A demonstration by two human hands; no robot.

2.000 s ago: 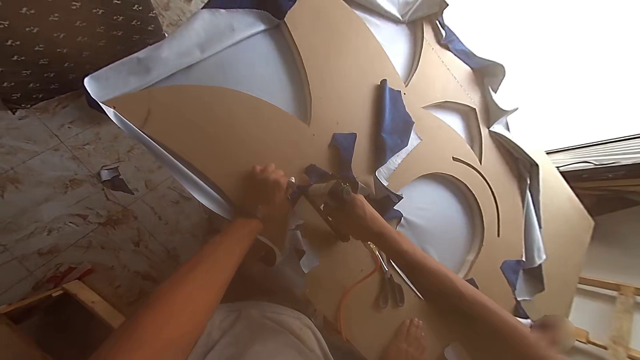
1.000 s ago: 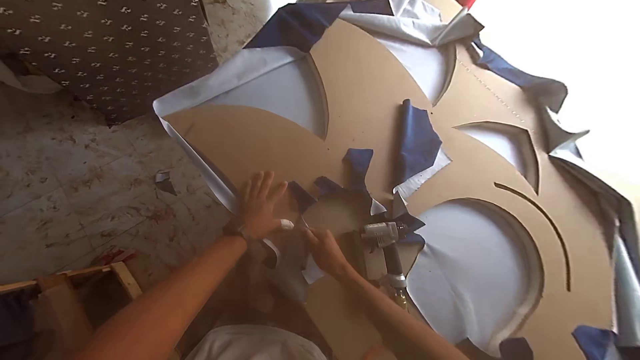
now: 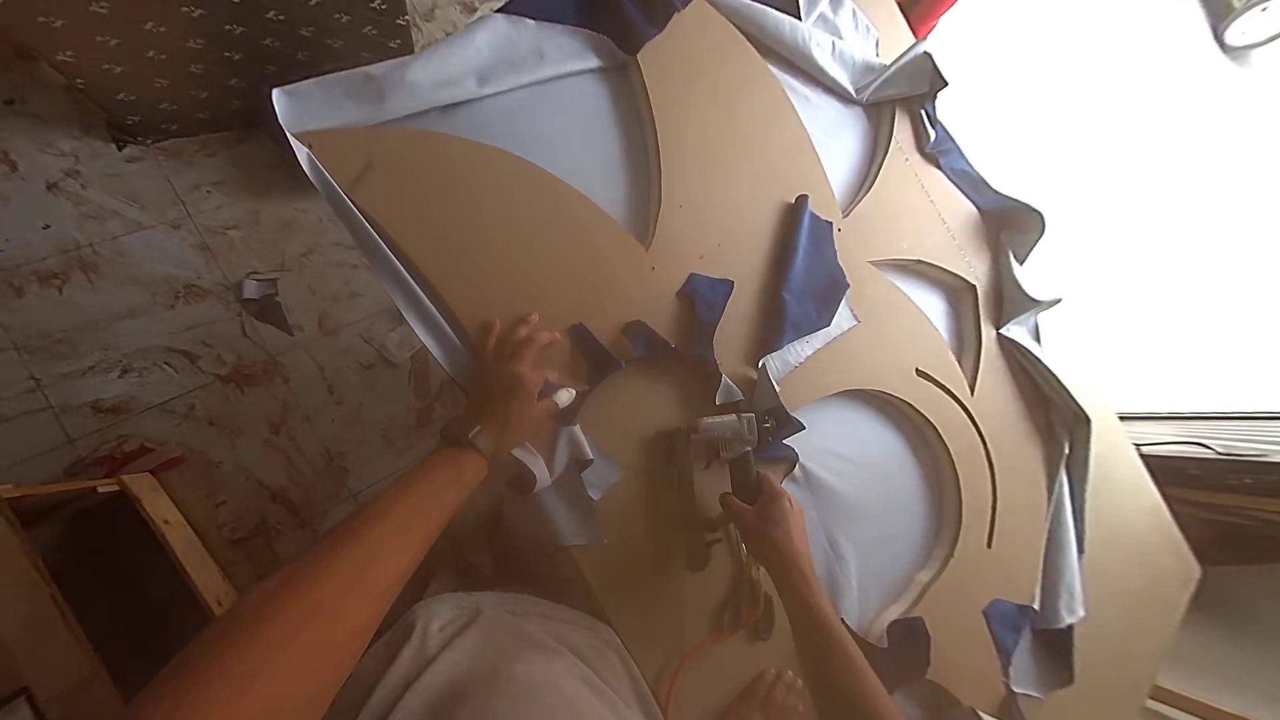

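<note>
My right hand (image 3: 775,520) is closed around the handle of a pneumatic staple gun (image 3: 725,440), which is above the lower middle of a large cut-out fiberboard panel (image 3: 720,150). My left hand (image 3: 510,385) rests with fingers spread at the panel's left edge, beside loose flaps of blue fabric with a pale backing (image 3: 590,470). It holds nothing that shows. Blue fabric tabs (image 3: 708,300) are folded onto the board around a curved edge, and a larger flap (image 3: 812,275) lies to their right. Pale fabric backing (image 3: 870,490) shows through the openings. Scissors (image 3: 745,600) lie below the gun, partly hidden.
An orange hose (image 3: 690,660) curves over the board near a bare foot (image 3: 770,695). At lower left stands a wooden frame (image 3: 170,530). A fabric scrap (image 3: 266,303) lies on the stained tiled floor; a patterned dark covering (image 3: 220,60) is at upper left.
My right hand has taken hold of the staple gun, which lay on the board a second ago while that hand was at the fabric. My left hand stays near the left edge.
</note>
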